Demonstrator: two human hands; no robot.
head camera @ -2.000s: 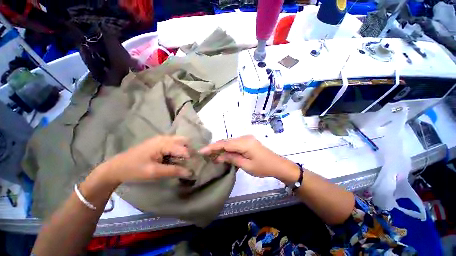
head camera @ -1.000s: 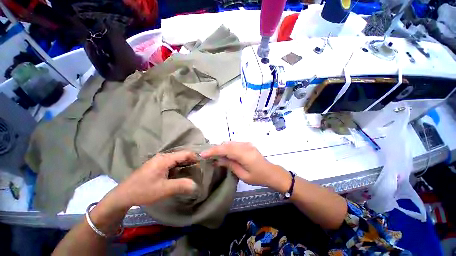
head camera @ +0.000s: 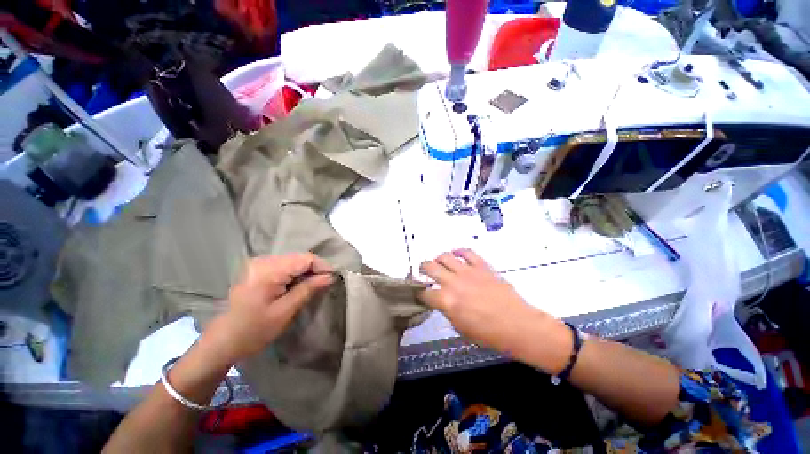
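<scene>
The large olive-khaki garment [head camera: 200, 222] lies heaped left of the needle and hangs over the table's front edge. My left hand [head camera: 277, 297] pinches its edge between thumb and fingers. My right hand [head camera: 466, 293] grips the same edge farther right, with the cloth stretched between the two hands. The presser foot and needle [head camera: 459, 206] are above the bed behind my right hand, apart from the cloth. A small grey attachment [head camera: 490, 214] sits just right of the foot.
The white machine head [head camera: 533, 111] stands at the right with a smartphone [head camera: 632, 162] strapped to it. Olive scraps [head camera: 604, 215] and a blue pen [head camera: 655, 241] lie under it. A plastic bag [head camera: 713, 301] hangs at right. A dark cloth [head camera: 200, 106] is at back left.
My hands have moved apart, my right hand to the right, pulling the edge straight between them. The garment's left part has shifted and folded differently.
</scene>
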